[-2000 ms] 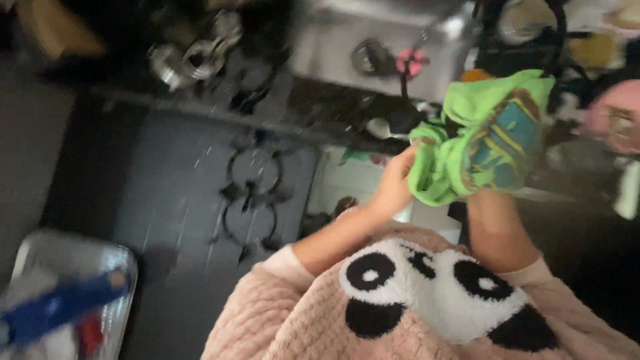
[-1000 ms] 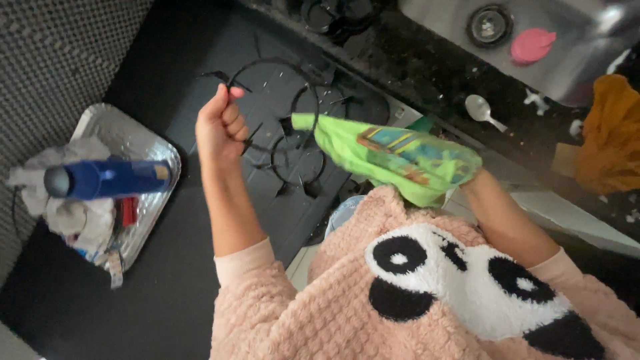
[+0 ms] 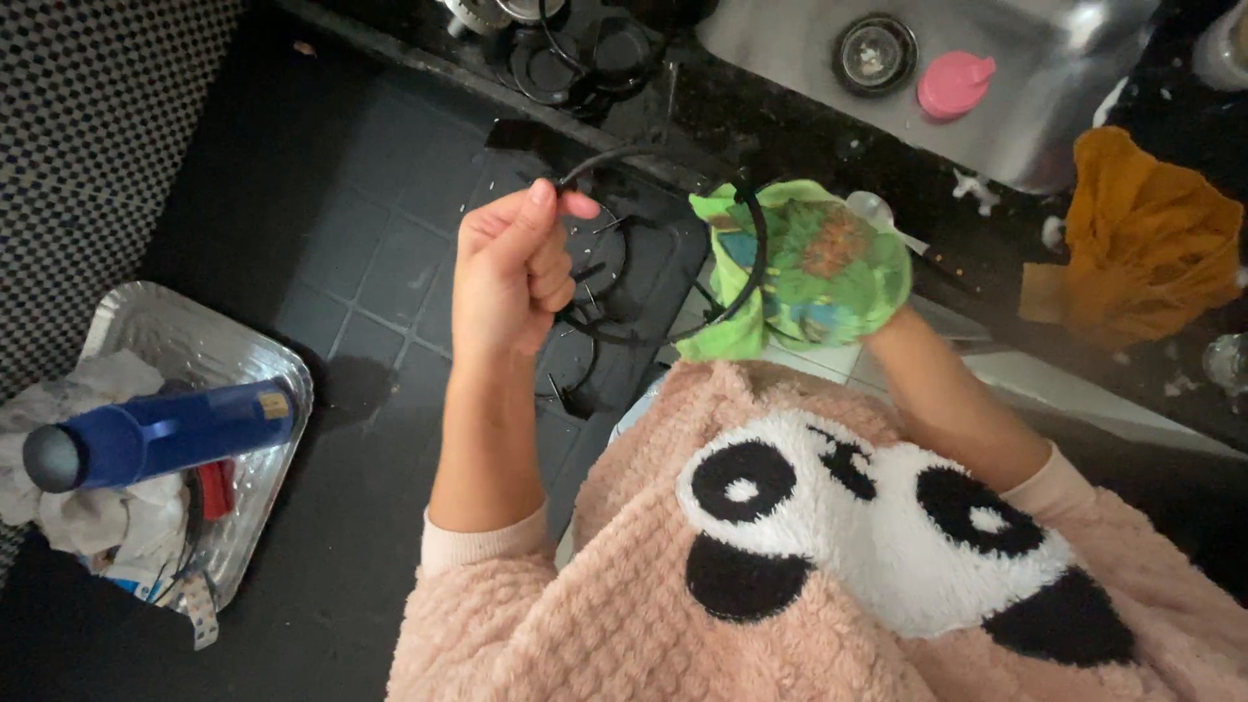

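Observation:
My left hand (image 3: 517, 273) is raised at the centre, its fingers closed on one side of a round black metal pan support (image 3: 751, 283) from a stove. A green printed cloth (image 3: 829, 249) covers my right hand (image 3: 877, 292) and lies against the ring's right side; the fingers are hidden under it. Below and behind the ring, more black pan supports (image 3: 595, 361) rest on a dark surface.
A steel sink (image 3: 780, 49) holds a pink cup-like item (image 3: 954, 86) and a drain strainer (image 3: 876, 55). An orange cloth (image 3: 1155, 234) and a spoon (image 3: 871, 210) lie on the dark stone counter (image 3: 985, 234). At left, a blue bottle (image 3: 195, 429) lies across a foil tray (image 3: 278, 375).
Two seconds ago both hands were together at the green cloth. My left hand has since moved left and taken hold of the black ring. The cloth on my right hand now meets the ring.

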